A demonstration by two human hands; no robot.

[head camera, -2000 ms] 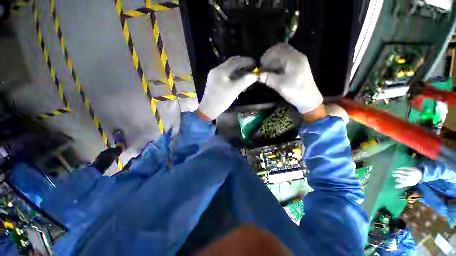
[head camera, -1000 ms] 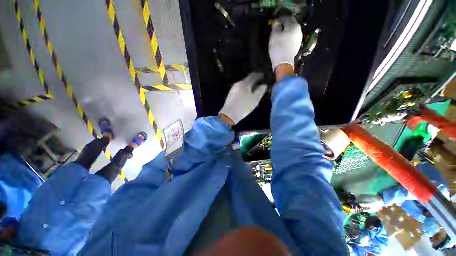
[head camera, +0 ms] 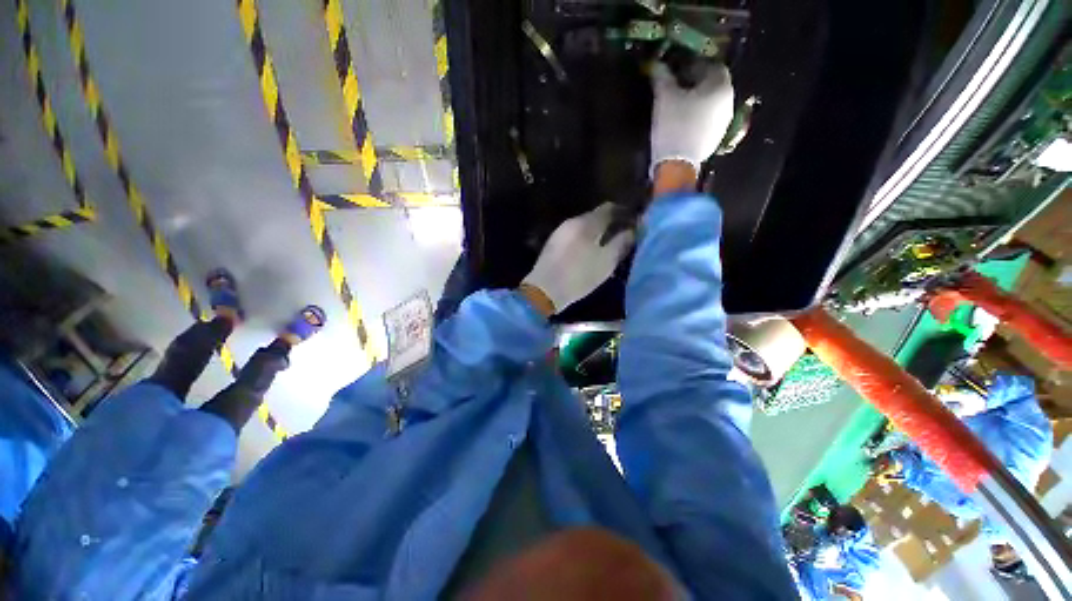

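A large black surface with raised edges [head camera: 811,141] lies in front of me, at the top of the view. Small green pieces [head camera: 694,38] lie at its far end, and several thin pale strips [head camera: 543,49] lie on it. My right hand [head camera: 691,115], in a white glove with dark fingertips, reaches over the black surface beside the green pieces. My left hand [head camera: 578,258], gloved the same way, is low over the near part. The fingertips of both hands are dark against black, so I cannot tell if they hold anything.
An orange-red duct [head camera: 893,393] with a round white mouth [head camera: 764,352] is at the right. A board in a black frame [head camera: 911,252] sits beyond it. Another person in a blue smock [head camera: 129,470] is at the left, by yellow-black floor tape [head camera: 282,129]. More people are at the lower right.
My hands, together two seconds ago around a small yellow thing, are apart. My right hand has moved farther over the black surface. The view has shifted, showing more of the green pieces.
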